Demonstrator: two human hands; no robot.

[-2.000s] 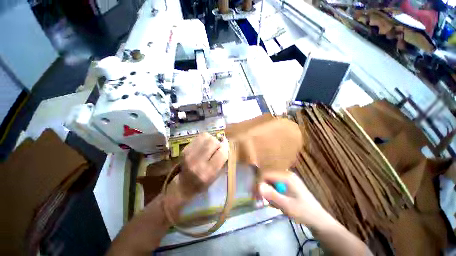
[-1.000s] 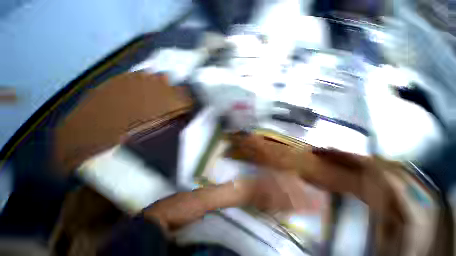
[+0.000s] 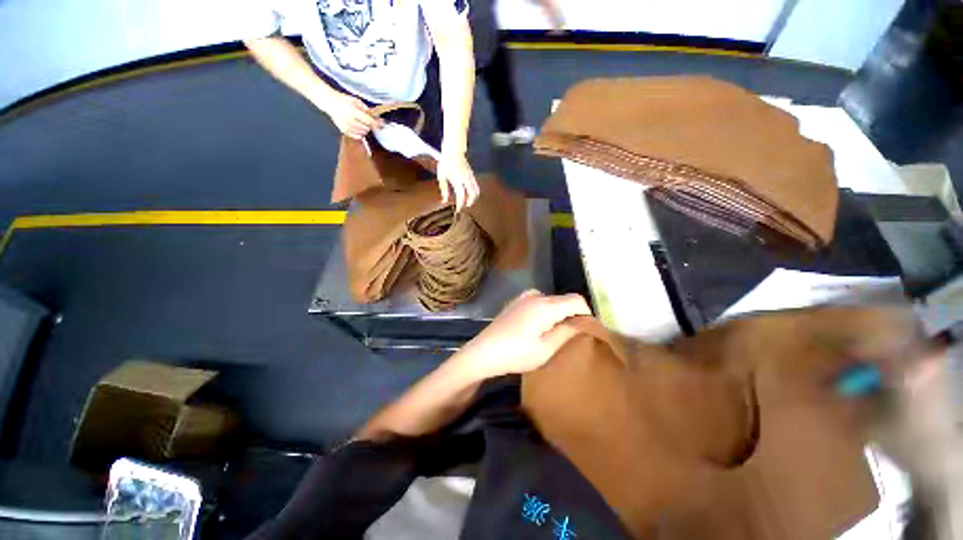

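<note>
My left hand (image 3: 539, 329) grips the left upper edge of a large brown bag panel (image 3: 686, 464) held in front of my body at the lower right. A blurred curved strap or edge lies on the panel. My right hand (image 3: 921, 385) is blurred at the right edge, by a teal-blue handle (image 3: 860, 379), likely the slim tool, which it seems to hold. What its fingers do with the panel cannot be told.
A panel stack (image 3: 697, 137) lies on the white table at upper right. A person (image 3: 370, 53) stands ahead, holding a brown piece and touching coiled straps (image 3: 449, 258) on a grey stool (image 3: 422, 323). An open carton (image 3: 137, 406) and a phone (image 3: 153, 506) are at lower left.
The view has swung left from the sewing machine to the stool and the other person. The brown panel has moved off the machine with my hands and is now before my body.
</note>
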